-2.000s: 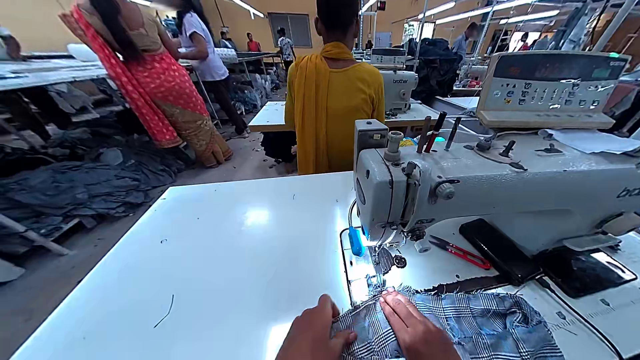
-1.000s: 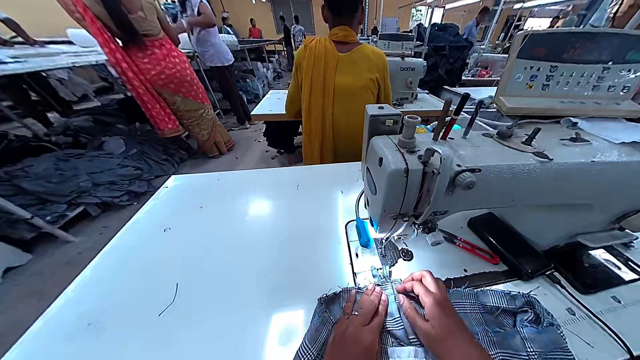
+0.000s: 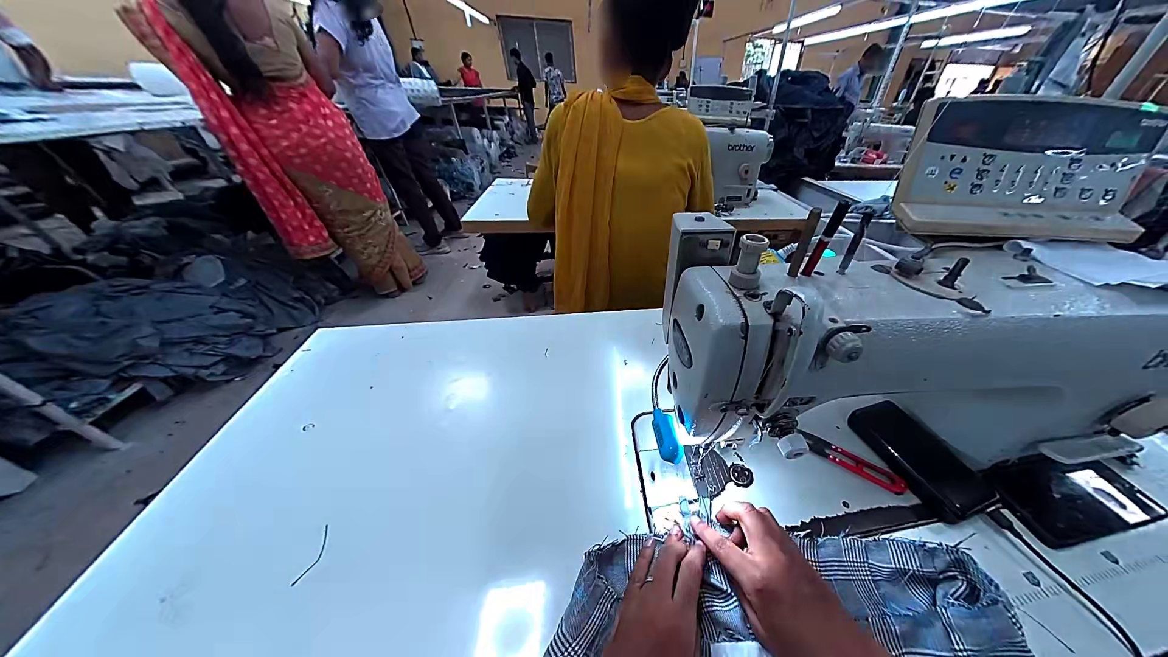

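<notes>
A grey-blue checked cloth (image 3: 903,584) with frayed edges lies across the front of the white sewing table (image 3: 411,474). The industrial sewing machine (image 3: 940,347) stands at the right, its lit needle area just beyond the cloth's edge. My left hand (image 3: 662,589) rests on the cloth with its fingers pressed down near the presser foot. Beside it, my right hand (image 3: 776,584) has its index finger and thumb at the same edge, close to the left fingertips. Whether the fingers pinch the cloth or only press it is not clear.
Red-handled thread snips (image 3: 858,467), a black phone (image 3: 922,461) and another dark device (image 3: 1077,497) lie under the machine arm. A blue finger-shaped guard (image 3: 666,436) hangs by the needle. A person in yellow (image 3: 630,192) sits ahead. Dark cloth heaps (image 3: 146,319) cover the floor at left.
Both hands and the cloth's edge have come up to the needle area. Two seconds ago my left hand was farther left of my right hand; now their fingertips nearly meet.
</notes>
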